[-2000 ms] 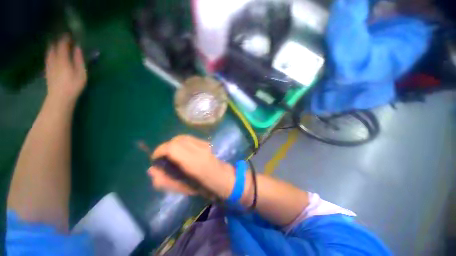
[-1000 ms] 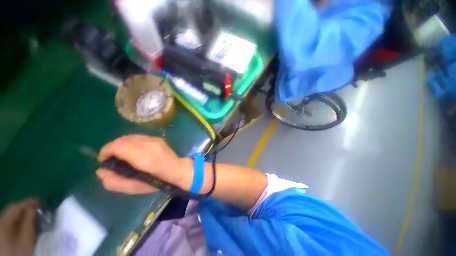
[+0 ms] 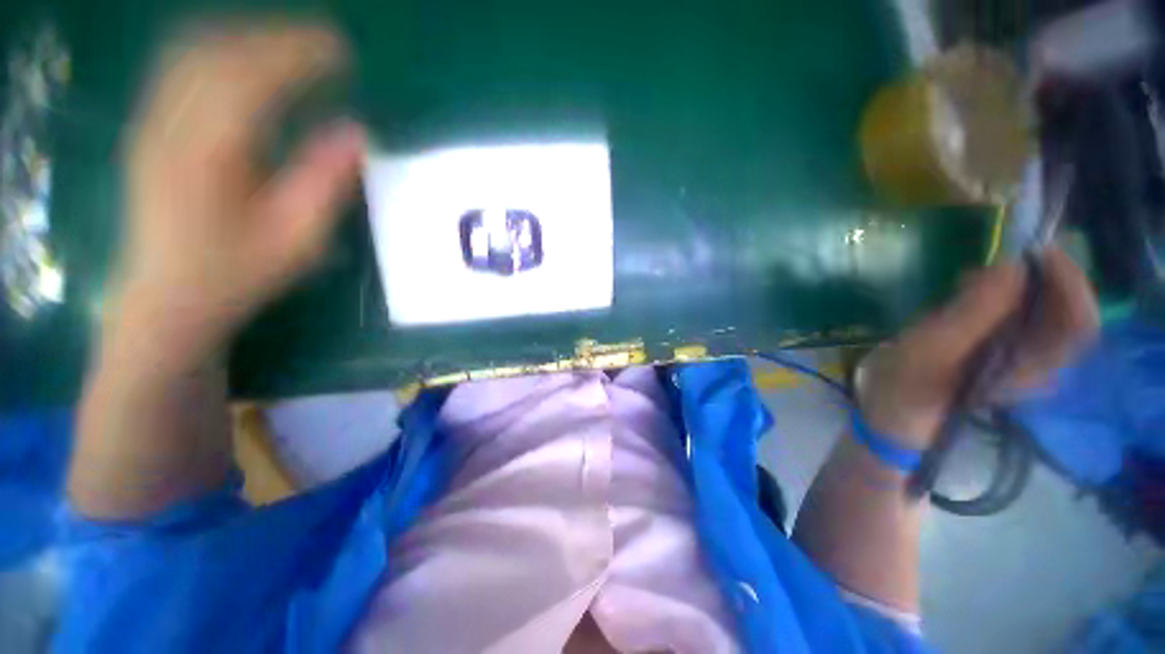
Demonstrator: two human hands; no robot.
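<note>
A dark rounded housing (image 3: pixel 501 242) with shiny parts inside lies on a white foam pad (image 3: pixel 422 288) near the bench's front edge. My left hand (image 3: pixel 243 166) is blurred, just left of the pad, with thumb and fingers apart; no object shows in it. My right hand (image 3: pixel 1003 335) is at the right, beside the round pot, closed on the dark handle of the soldering iron (image 3: pixel 1032 268). Its cable runs back along my wrist past a blue strap (image 3: pixel 884 445). The iron's thin tip is blurred.
A round tan-yellow pot (image 3: pixel 905 143) with a pale top stands at the right of the green bench (image 3: pixel 741 115). Black bulky items are behind it. Shiny blurred trays (image 3: pixel 28 192) are at the far left. A yellow cable (image 3: pixel 997 233) is near my right hand. Blue clothing shows at the right.
The view has swung left and down onto the pad and housing. My right hand, still holding the iron, is now closer beside the pot. My left hand has come back fully into view.
</note>
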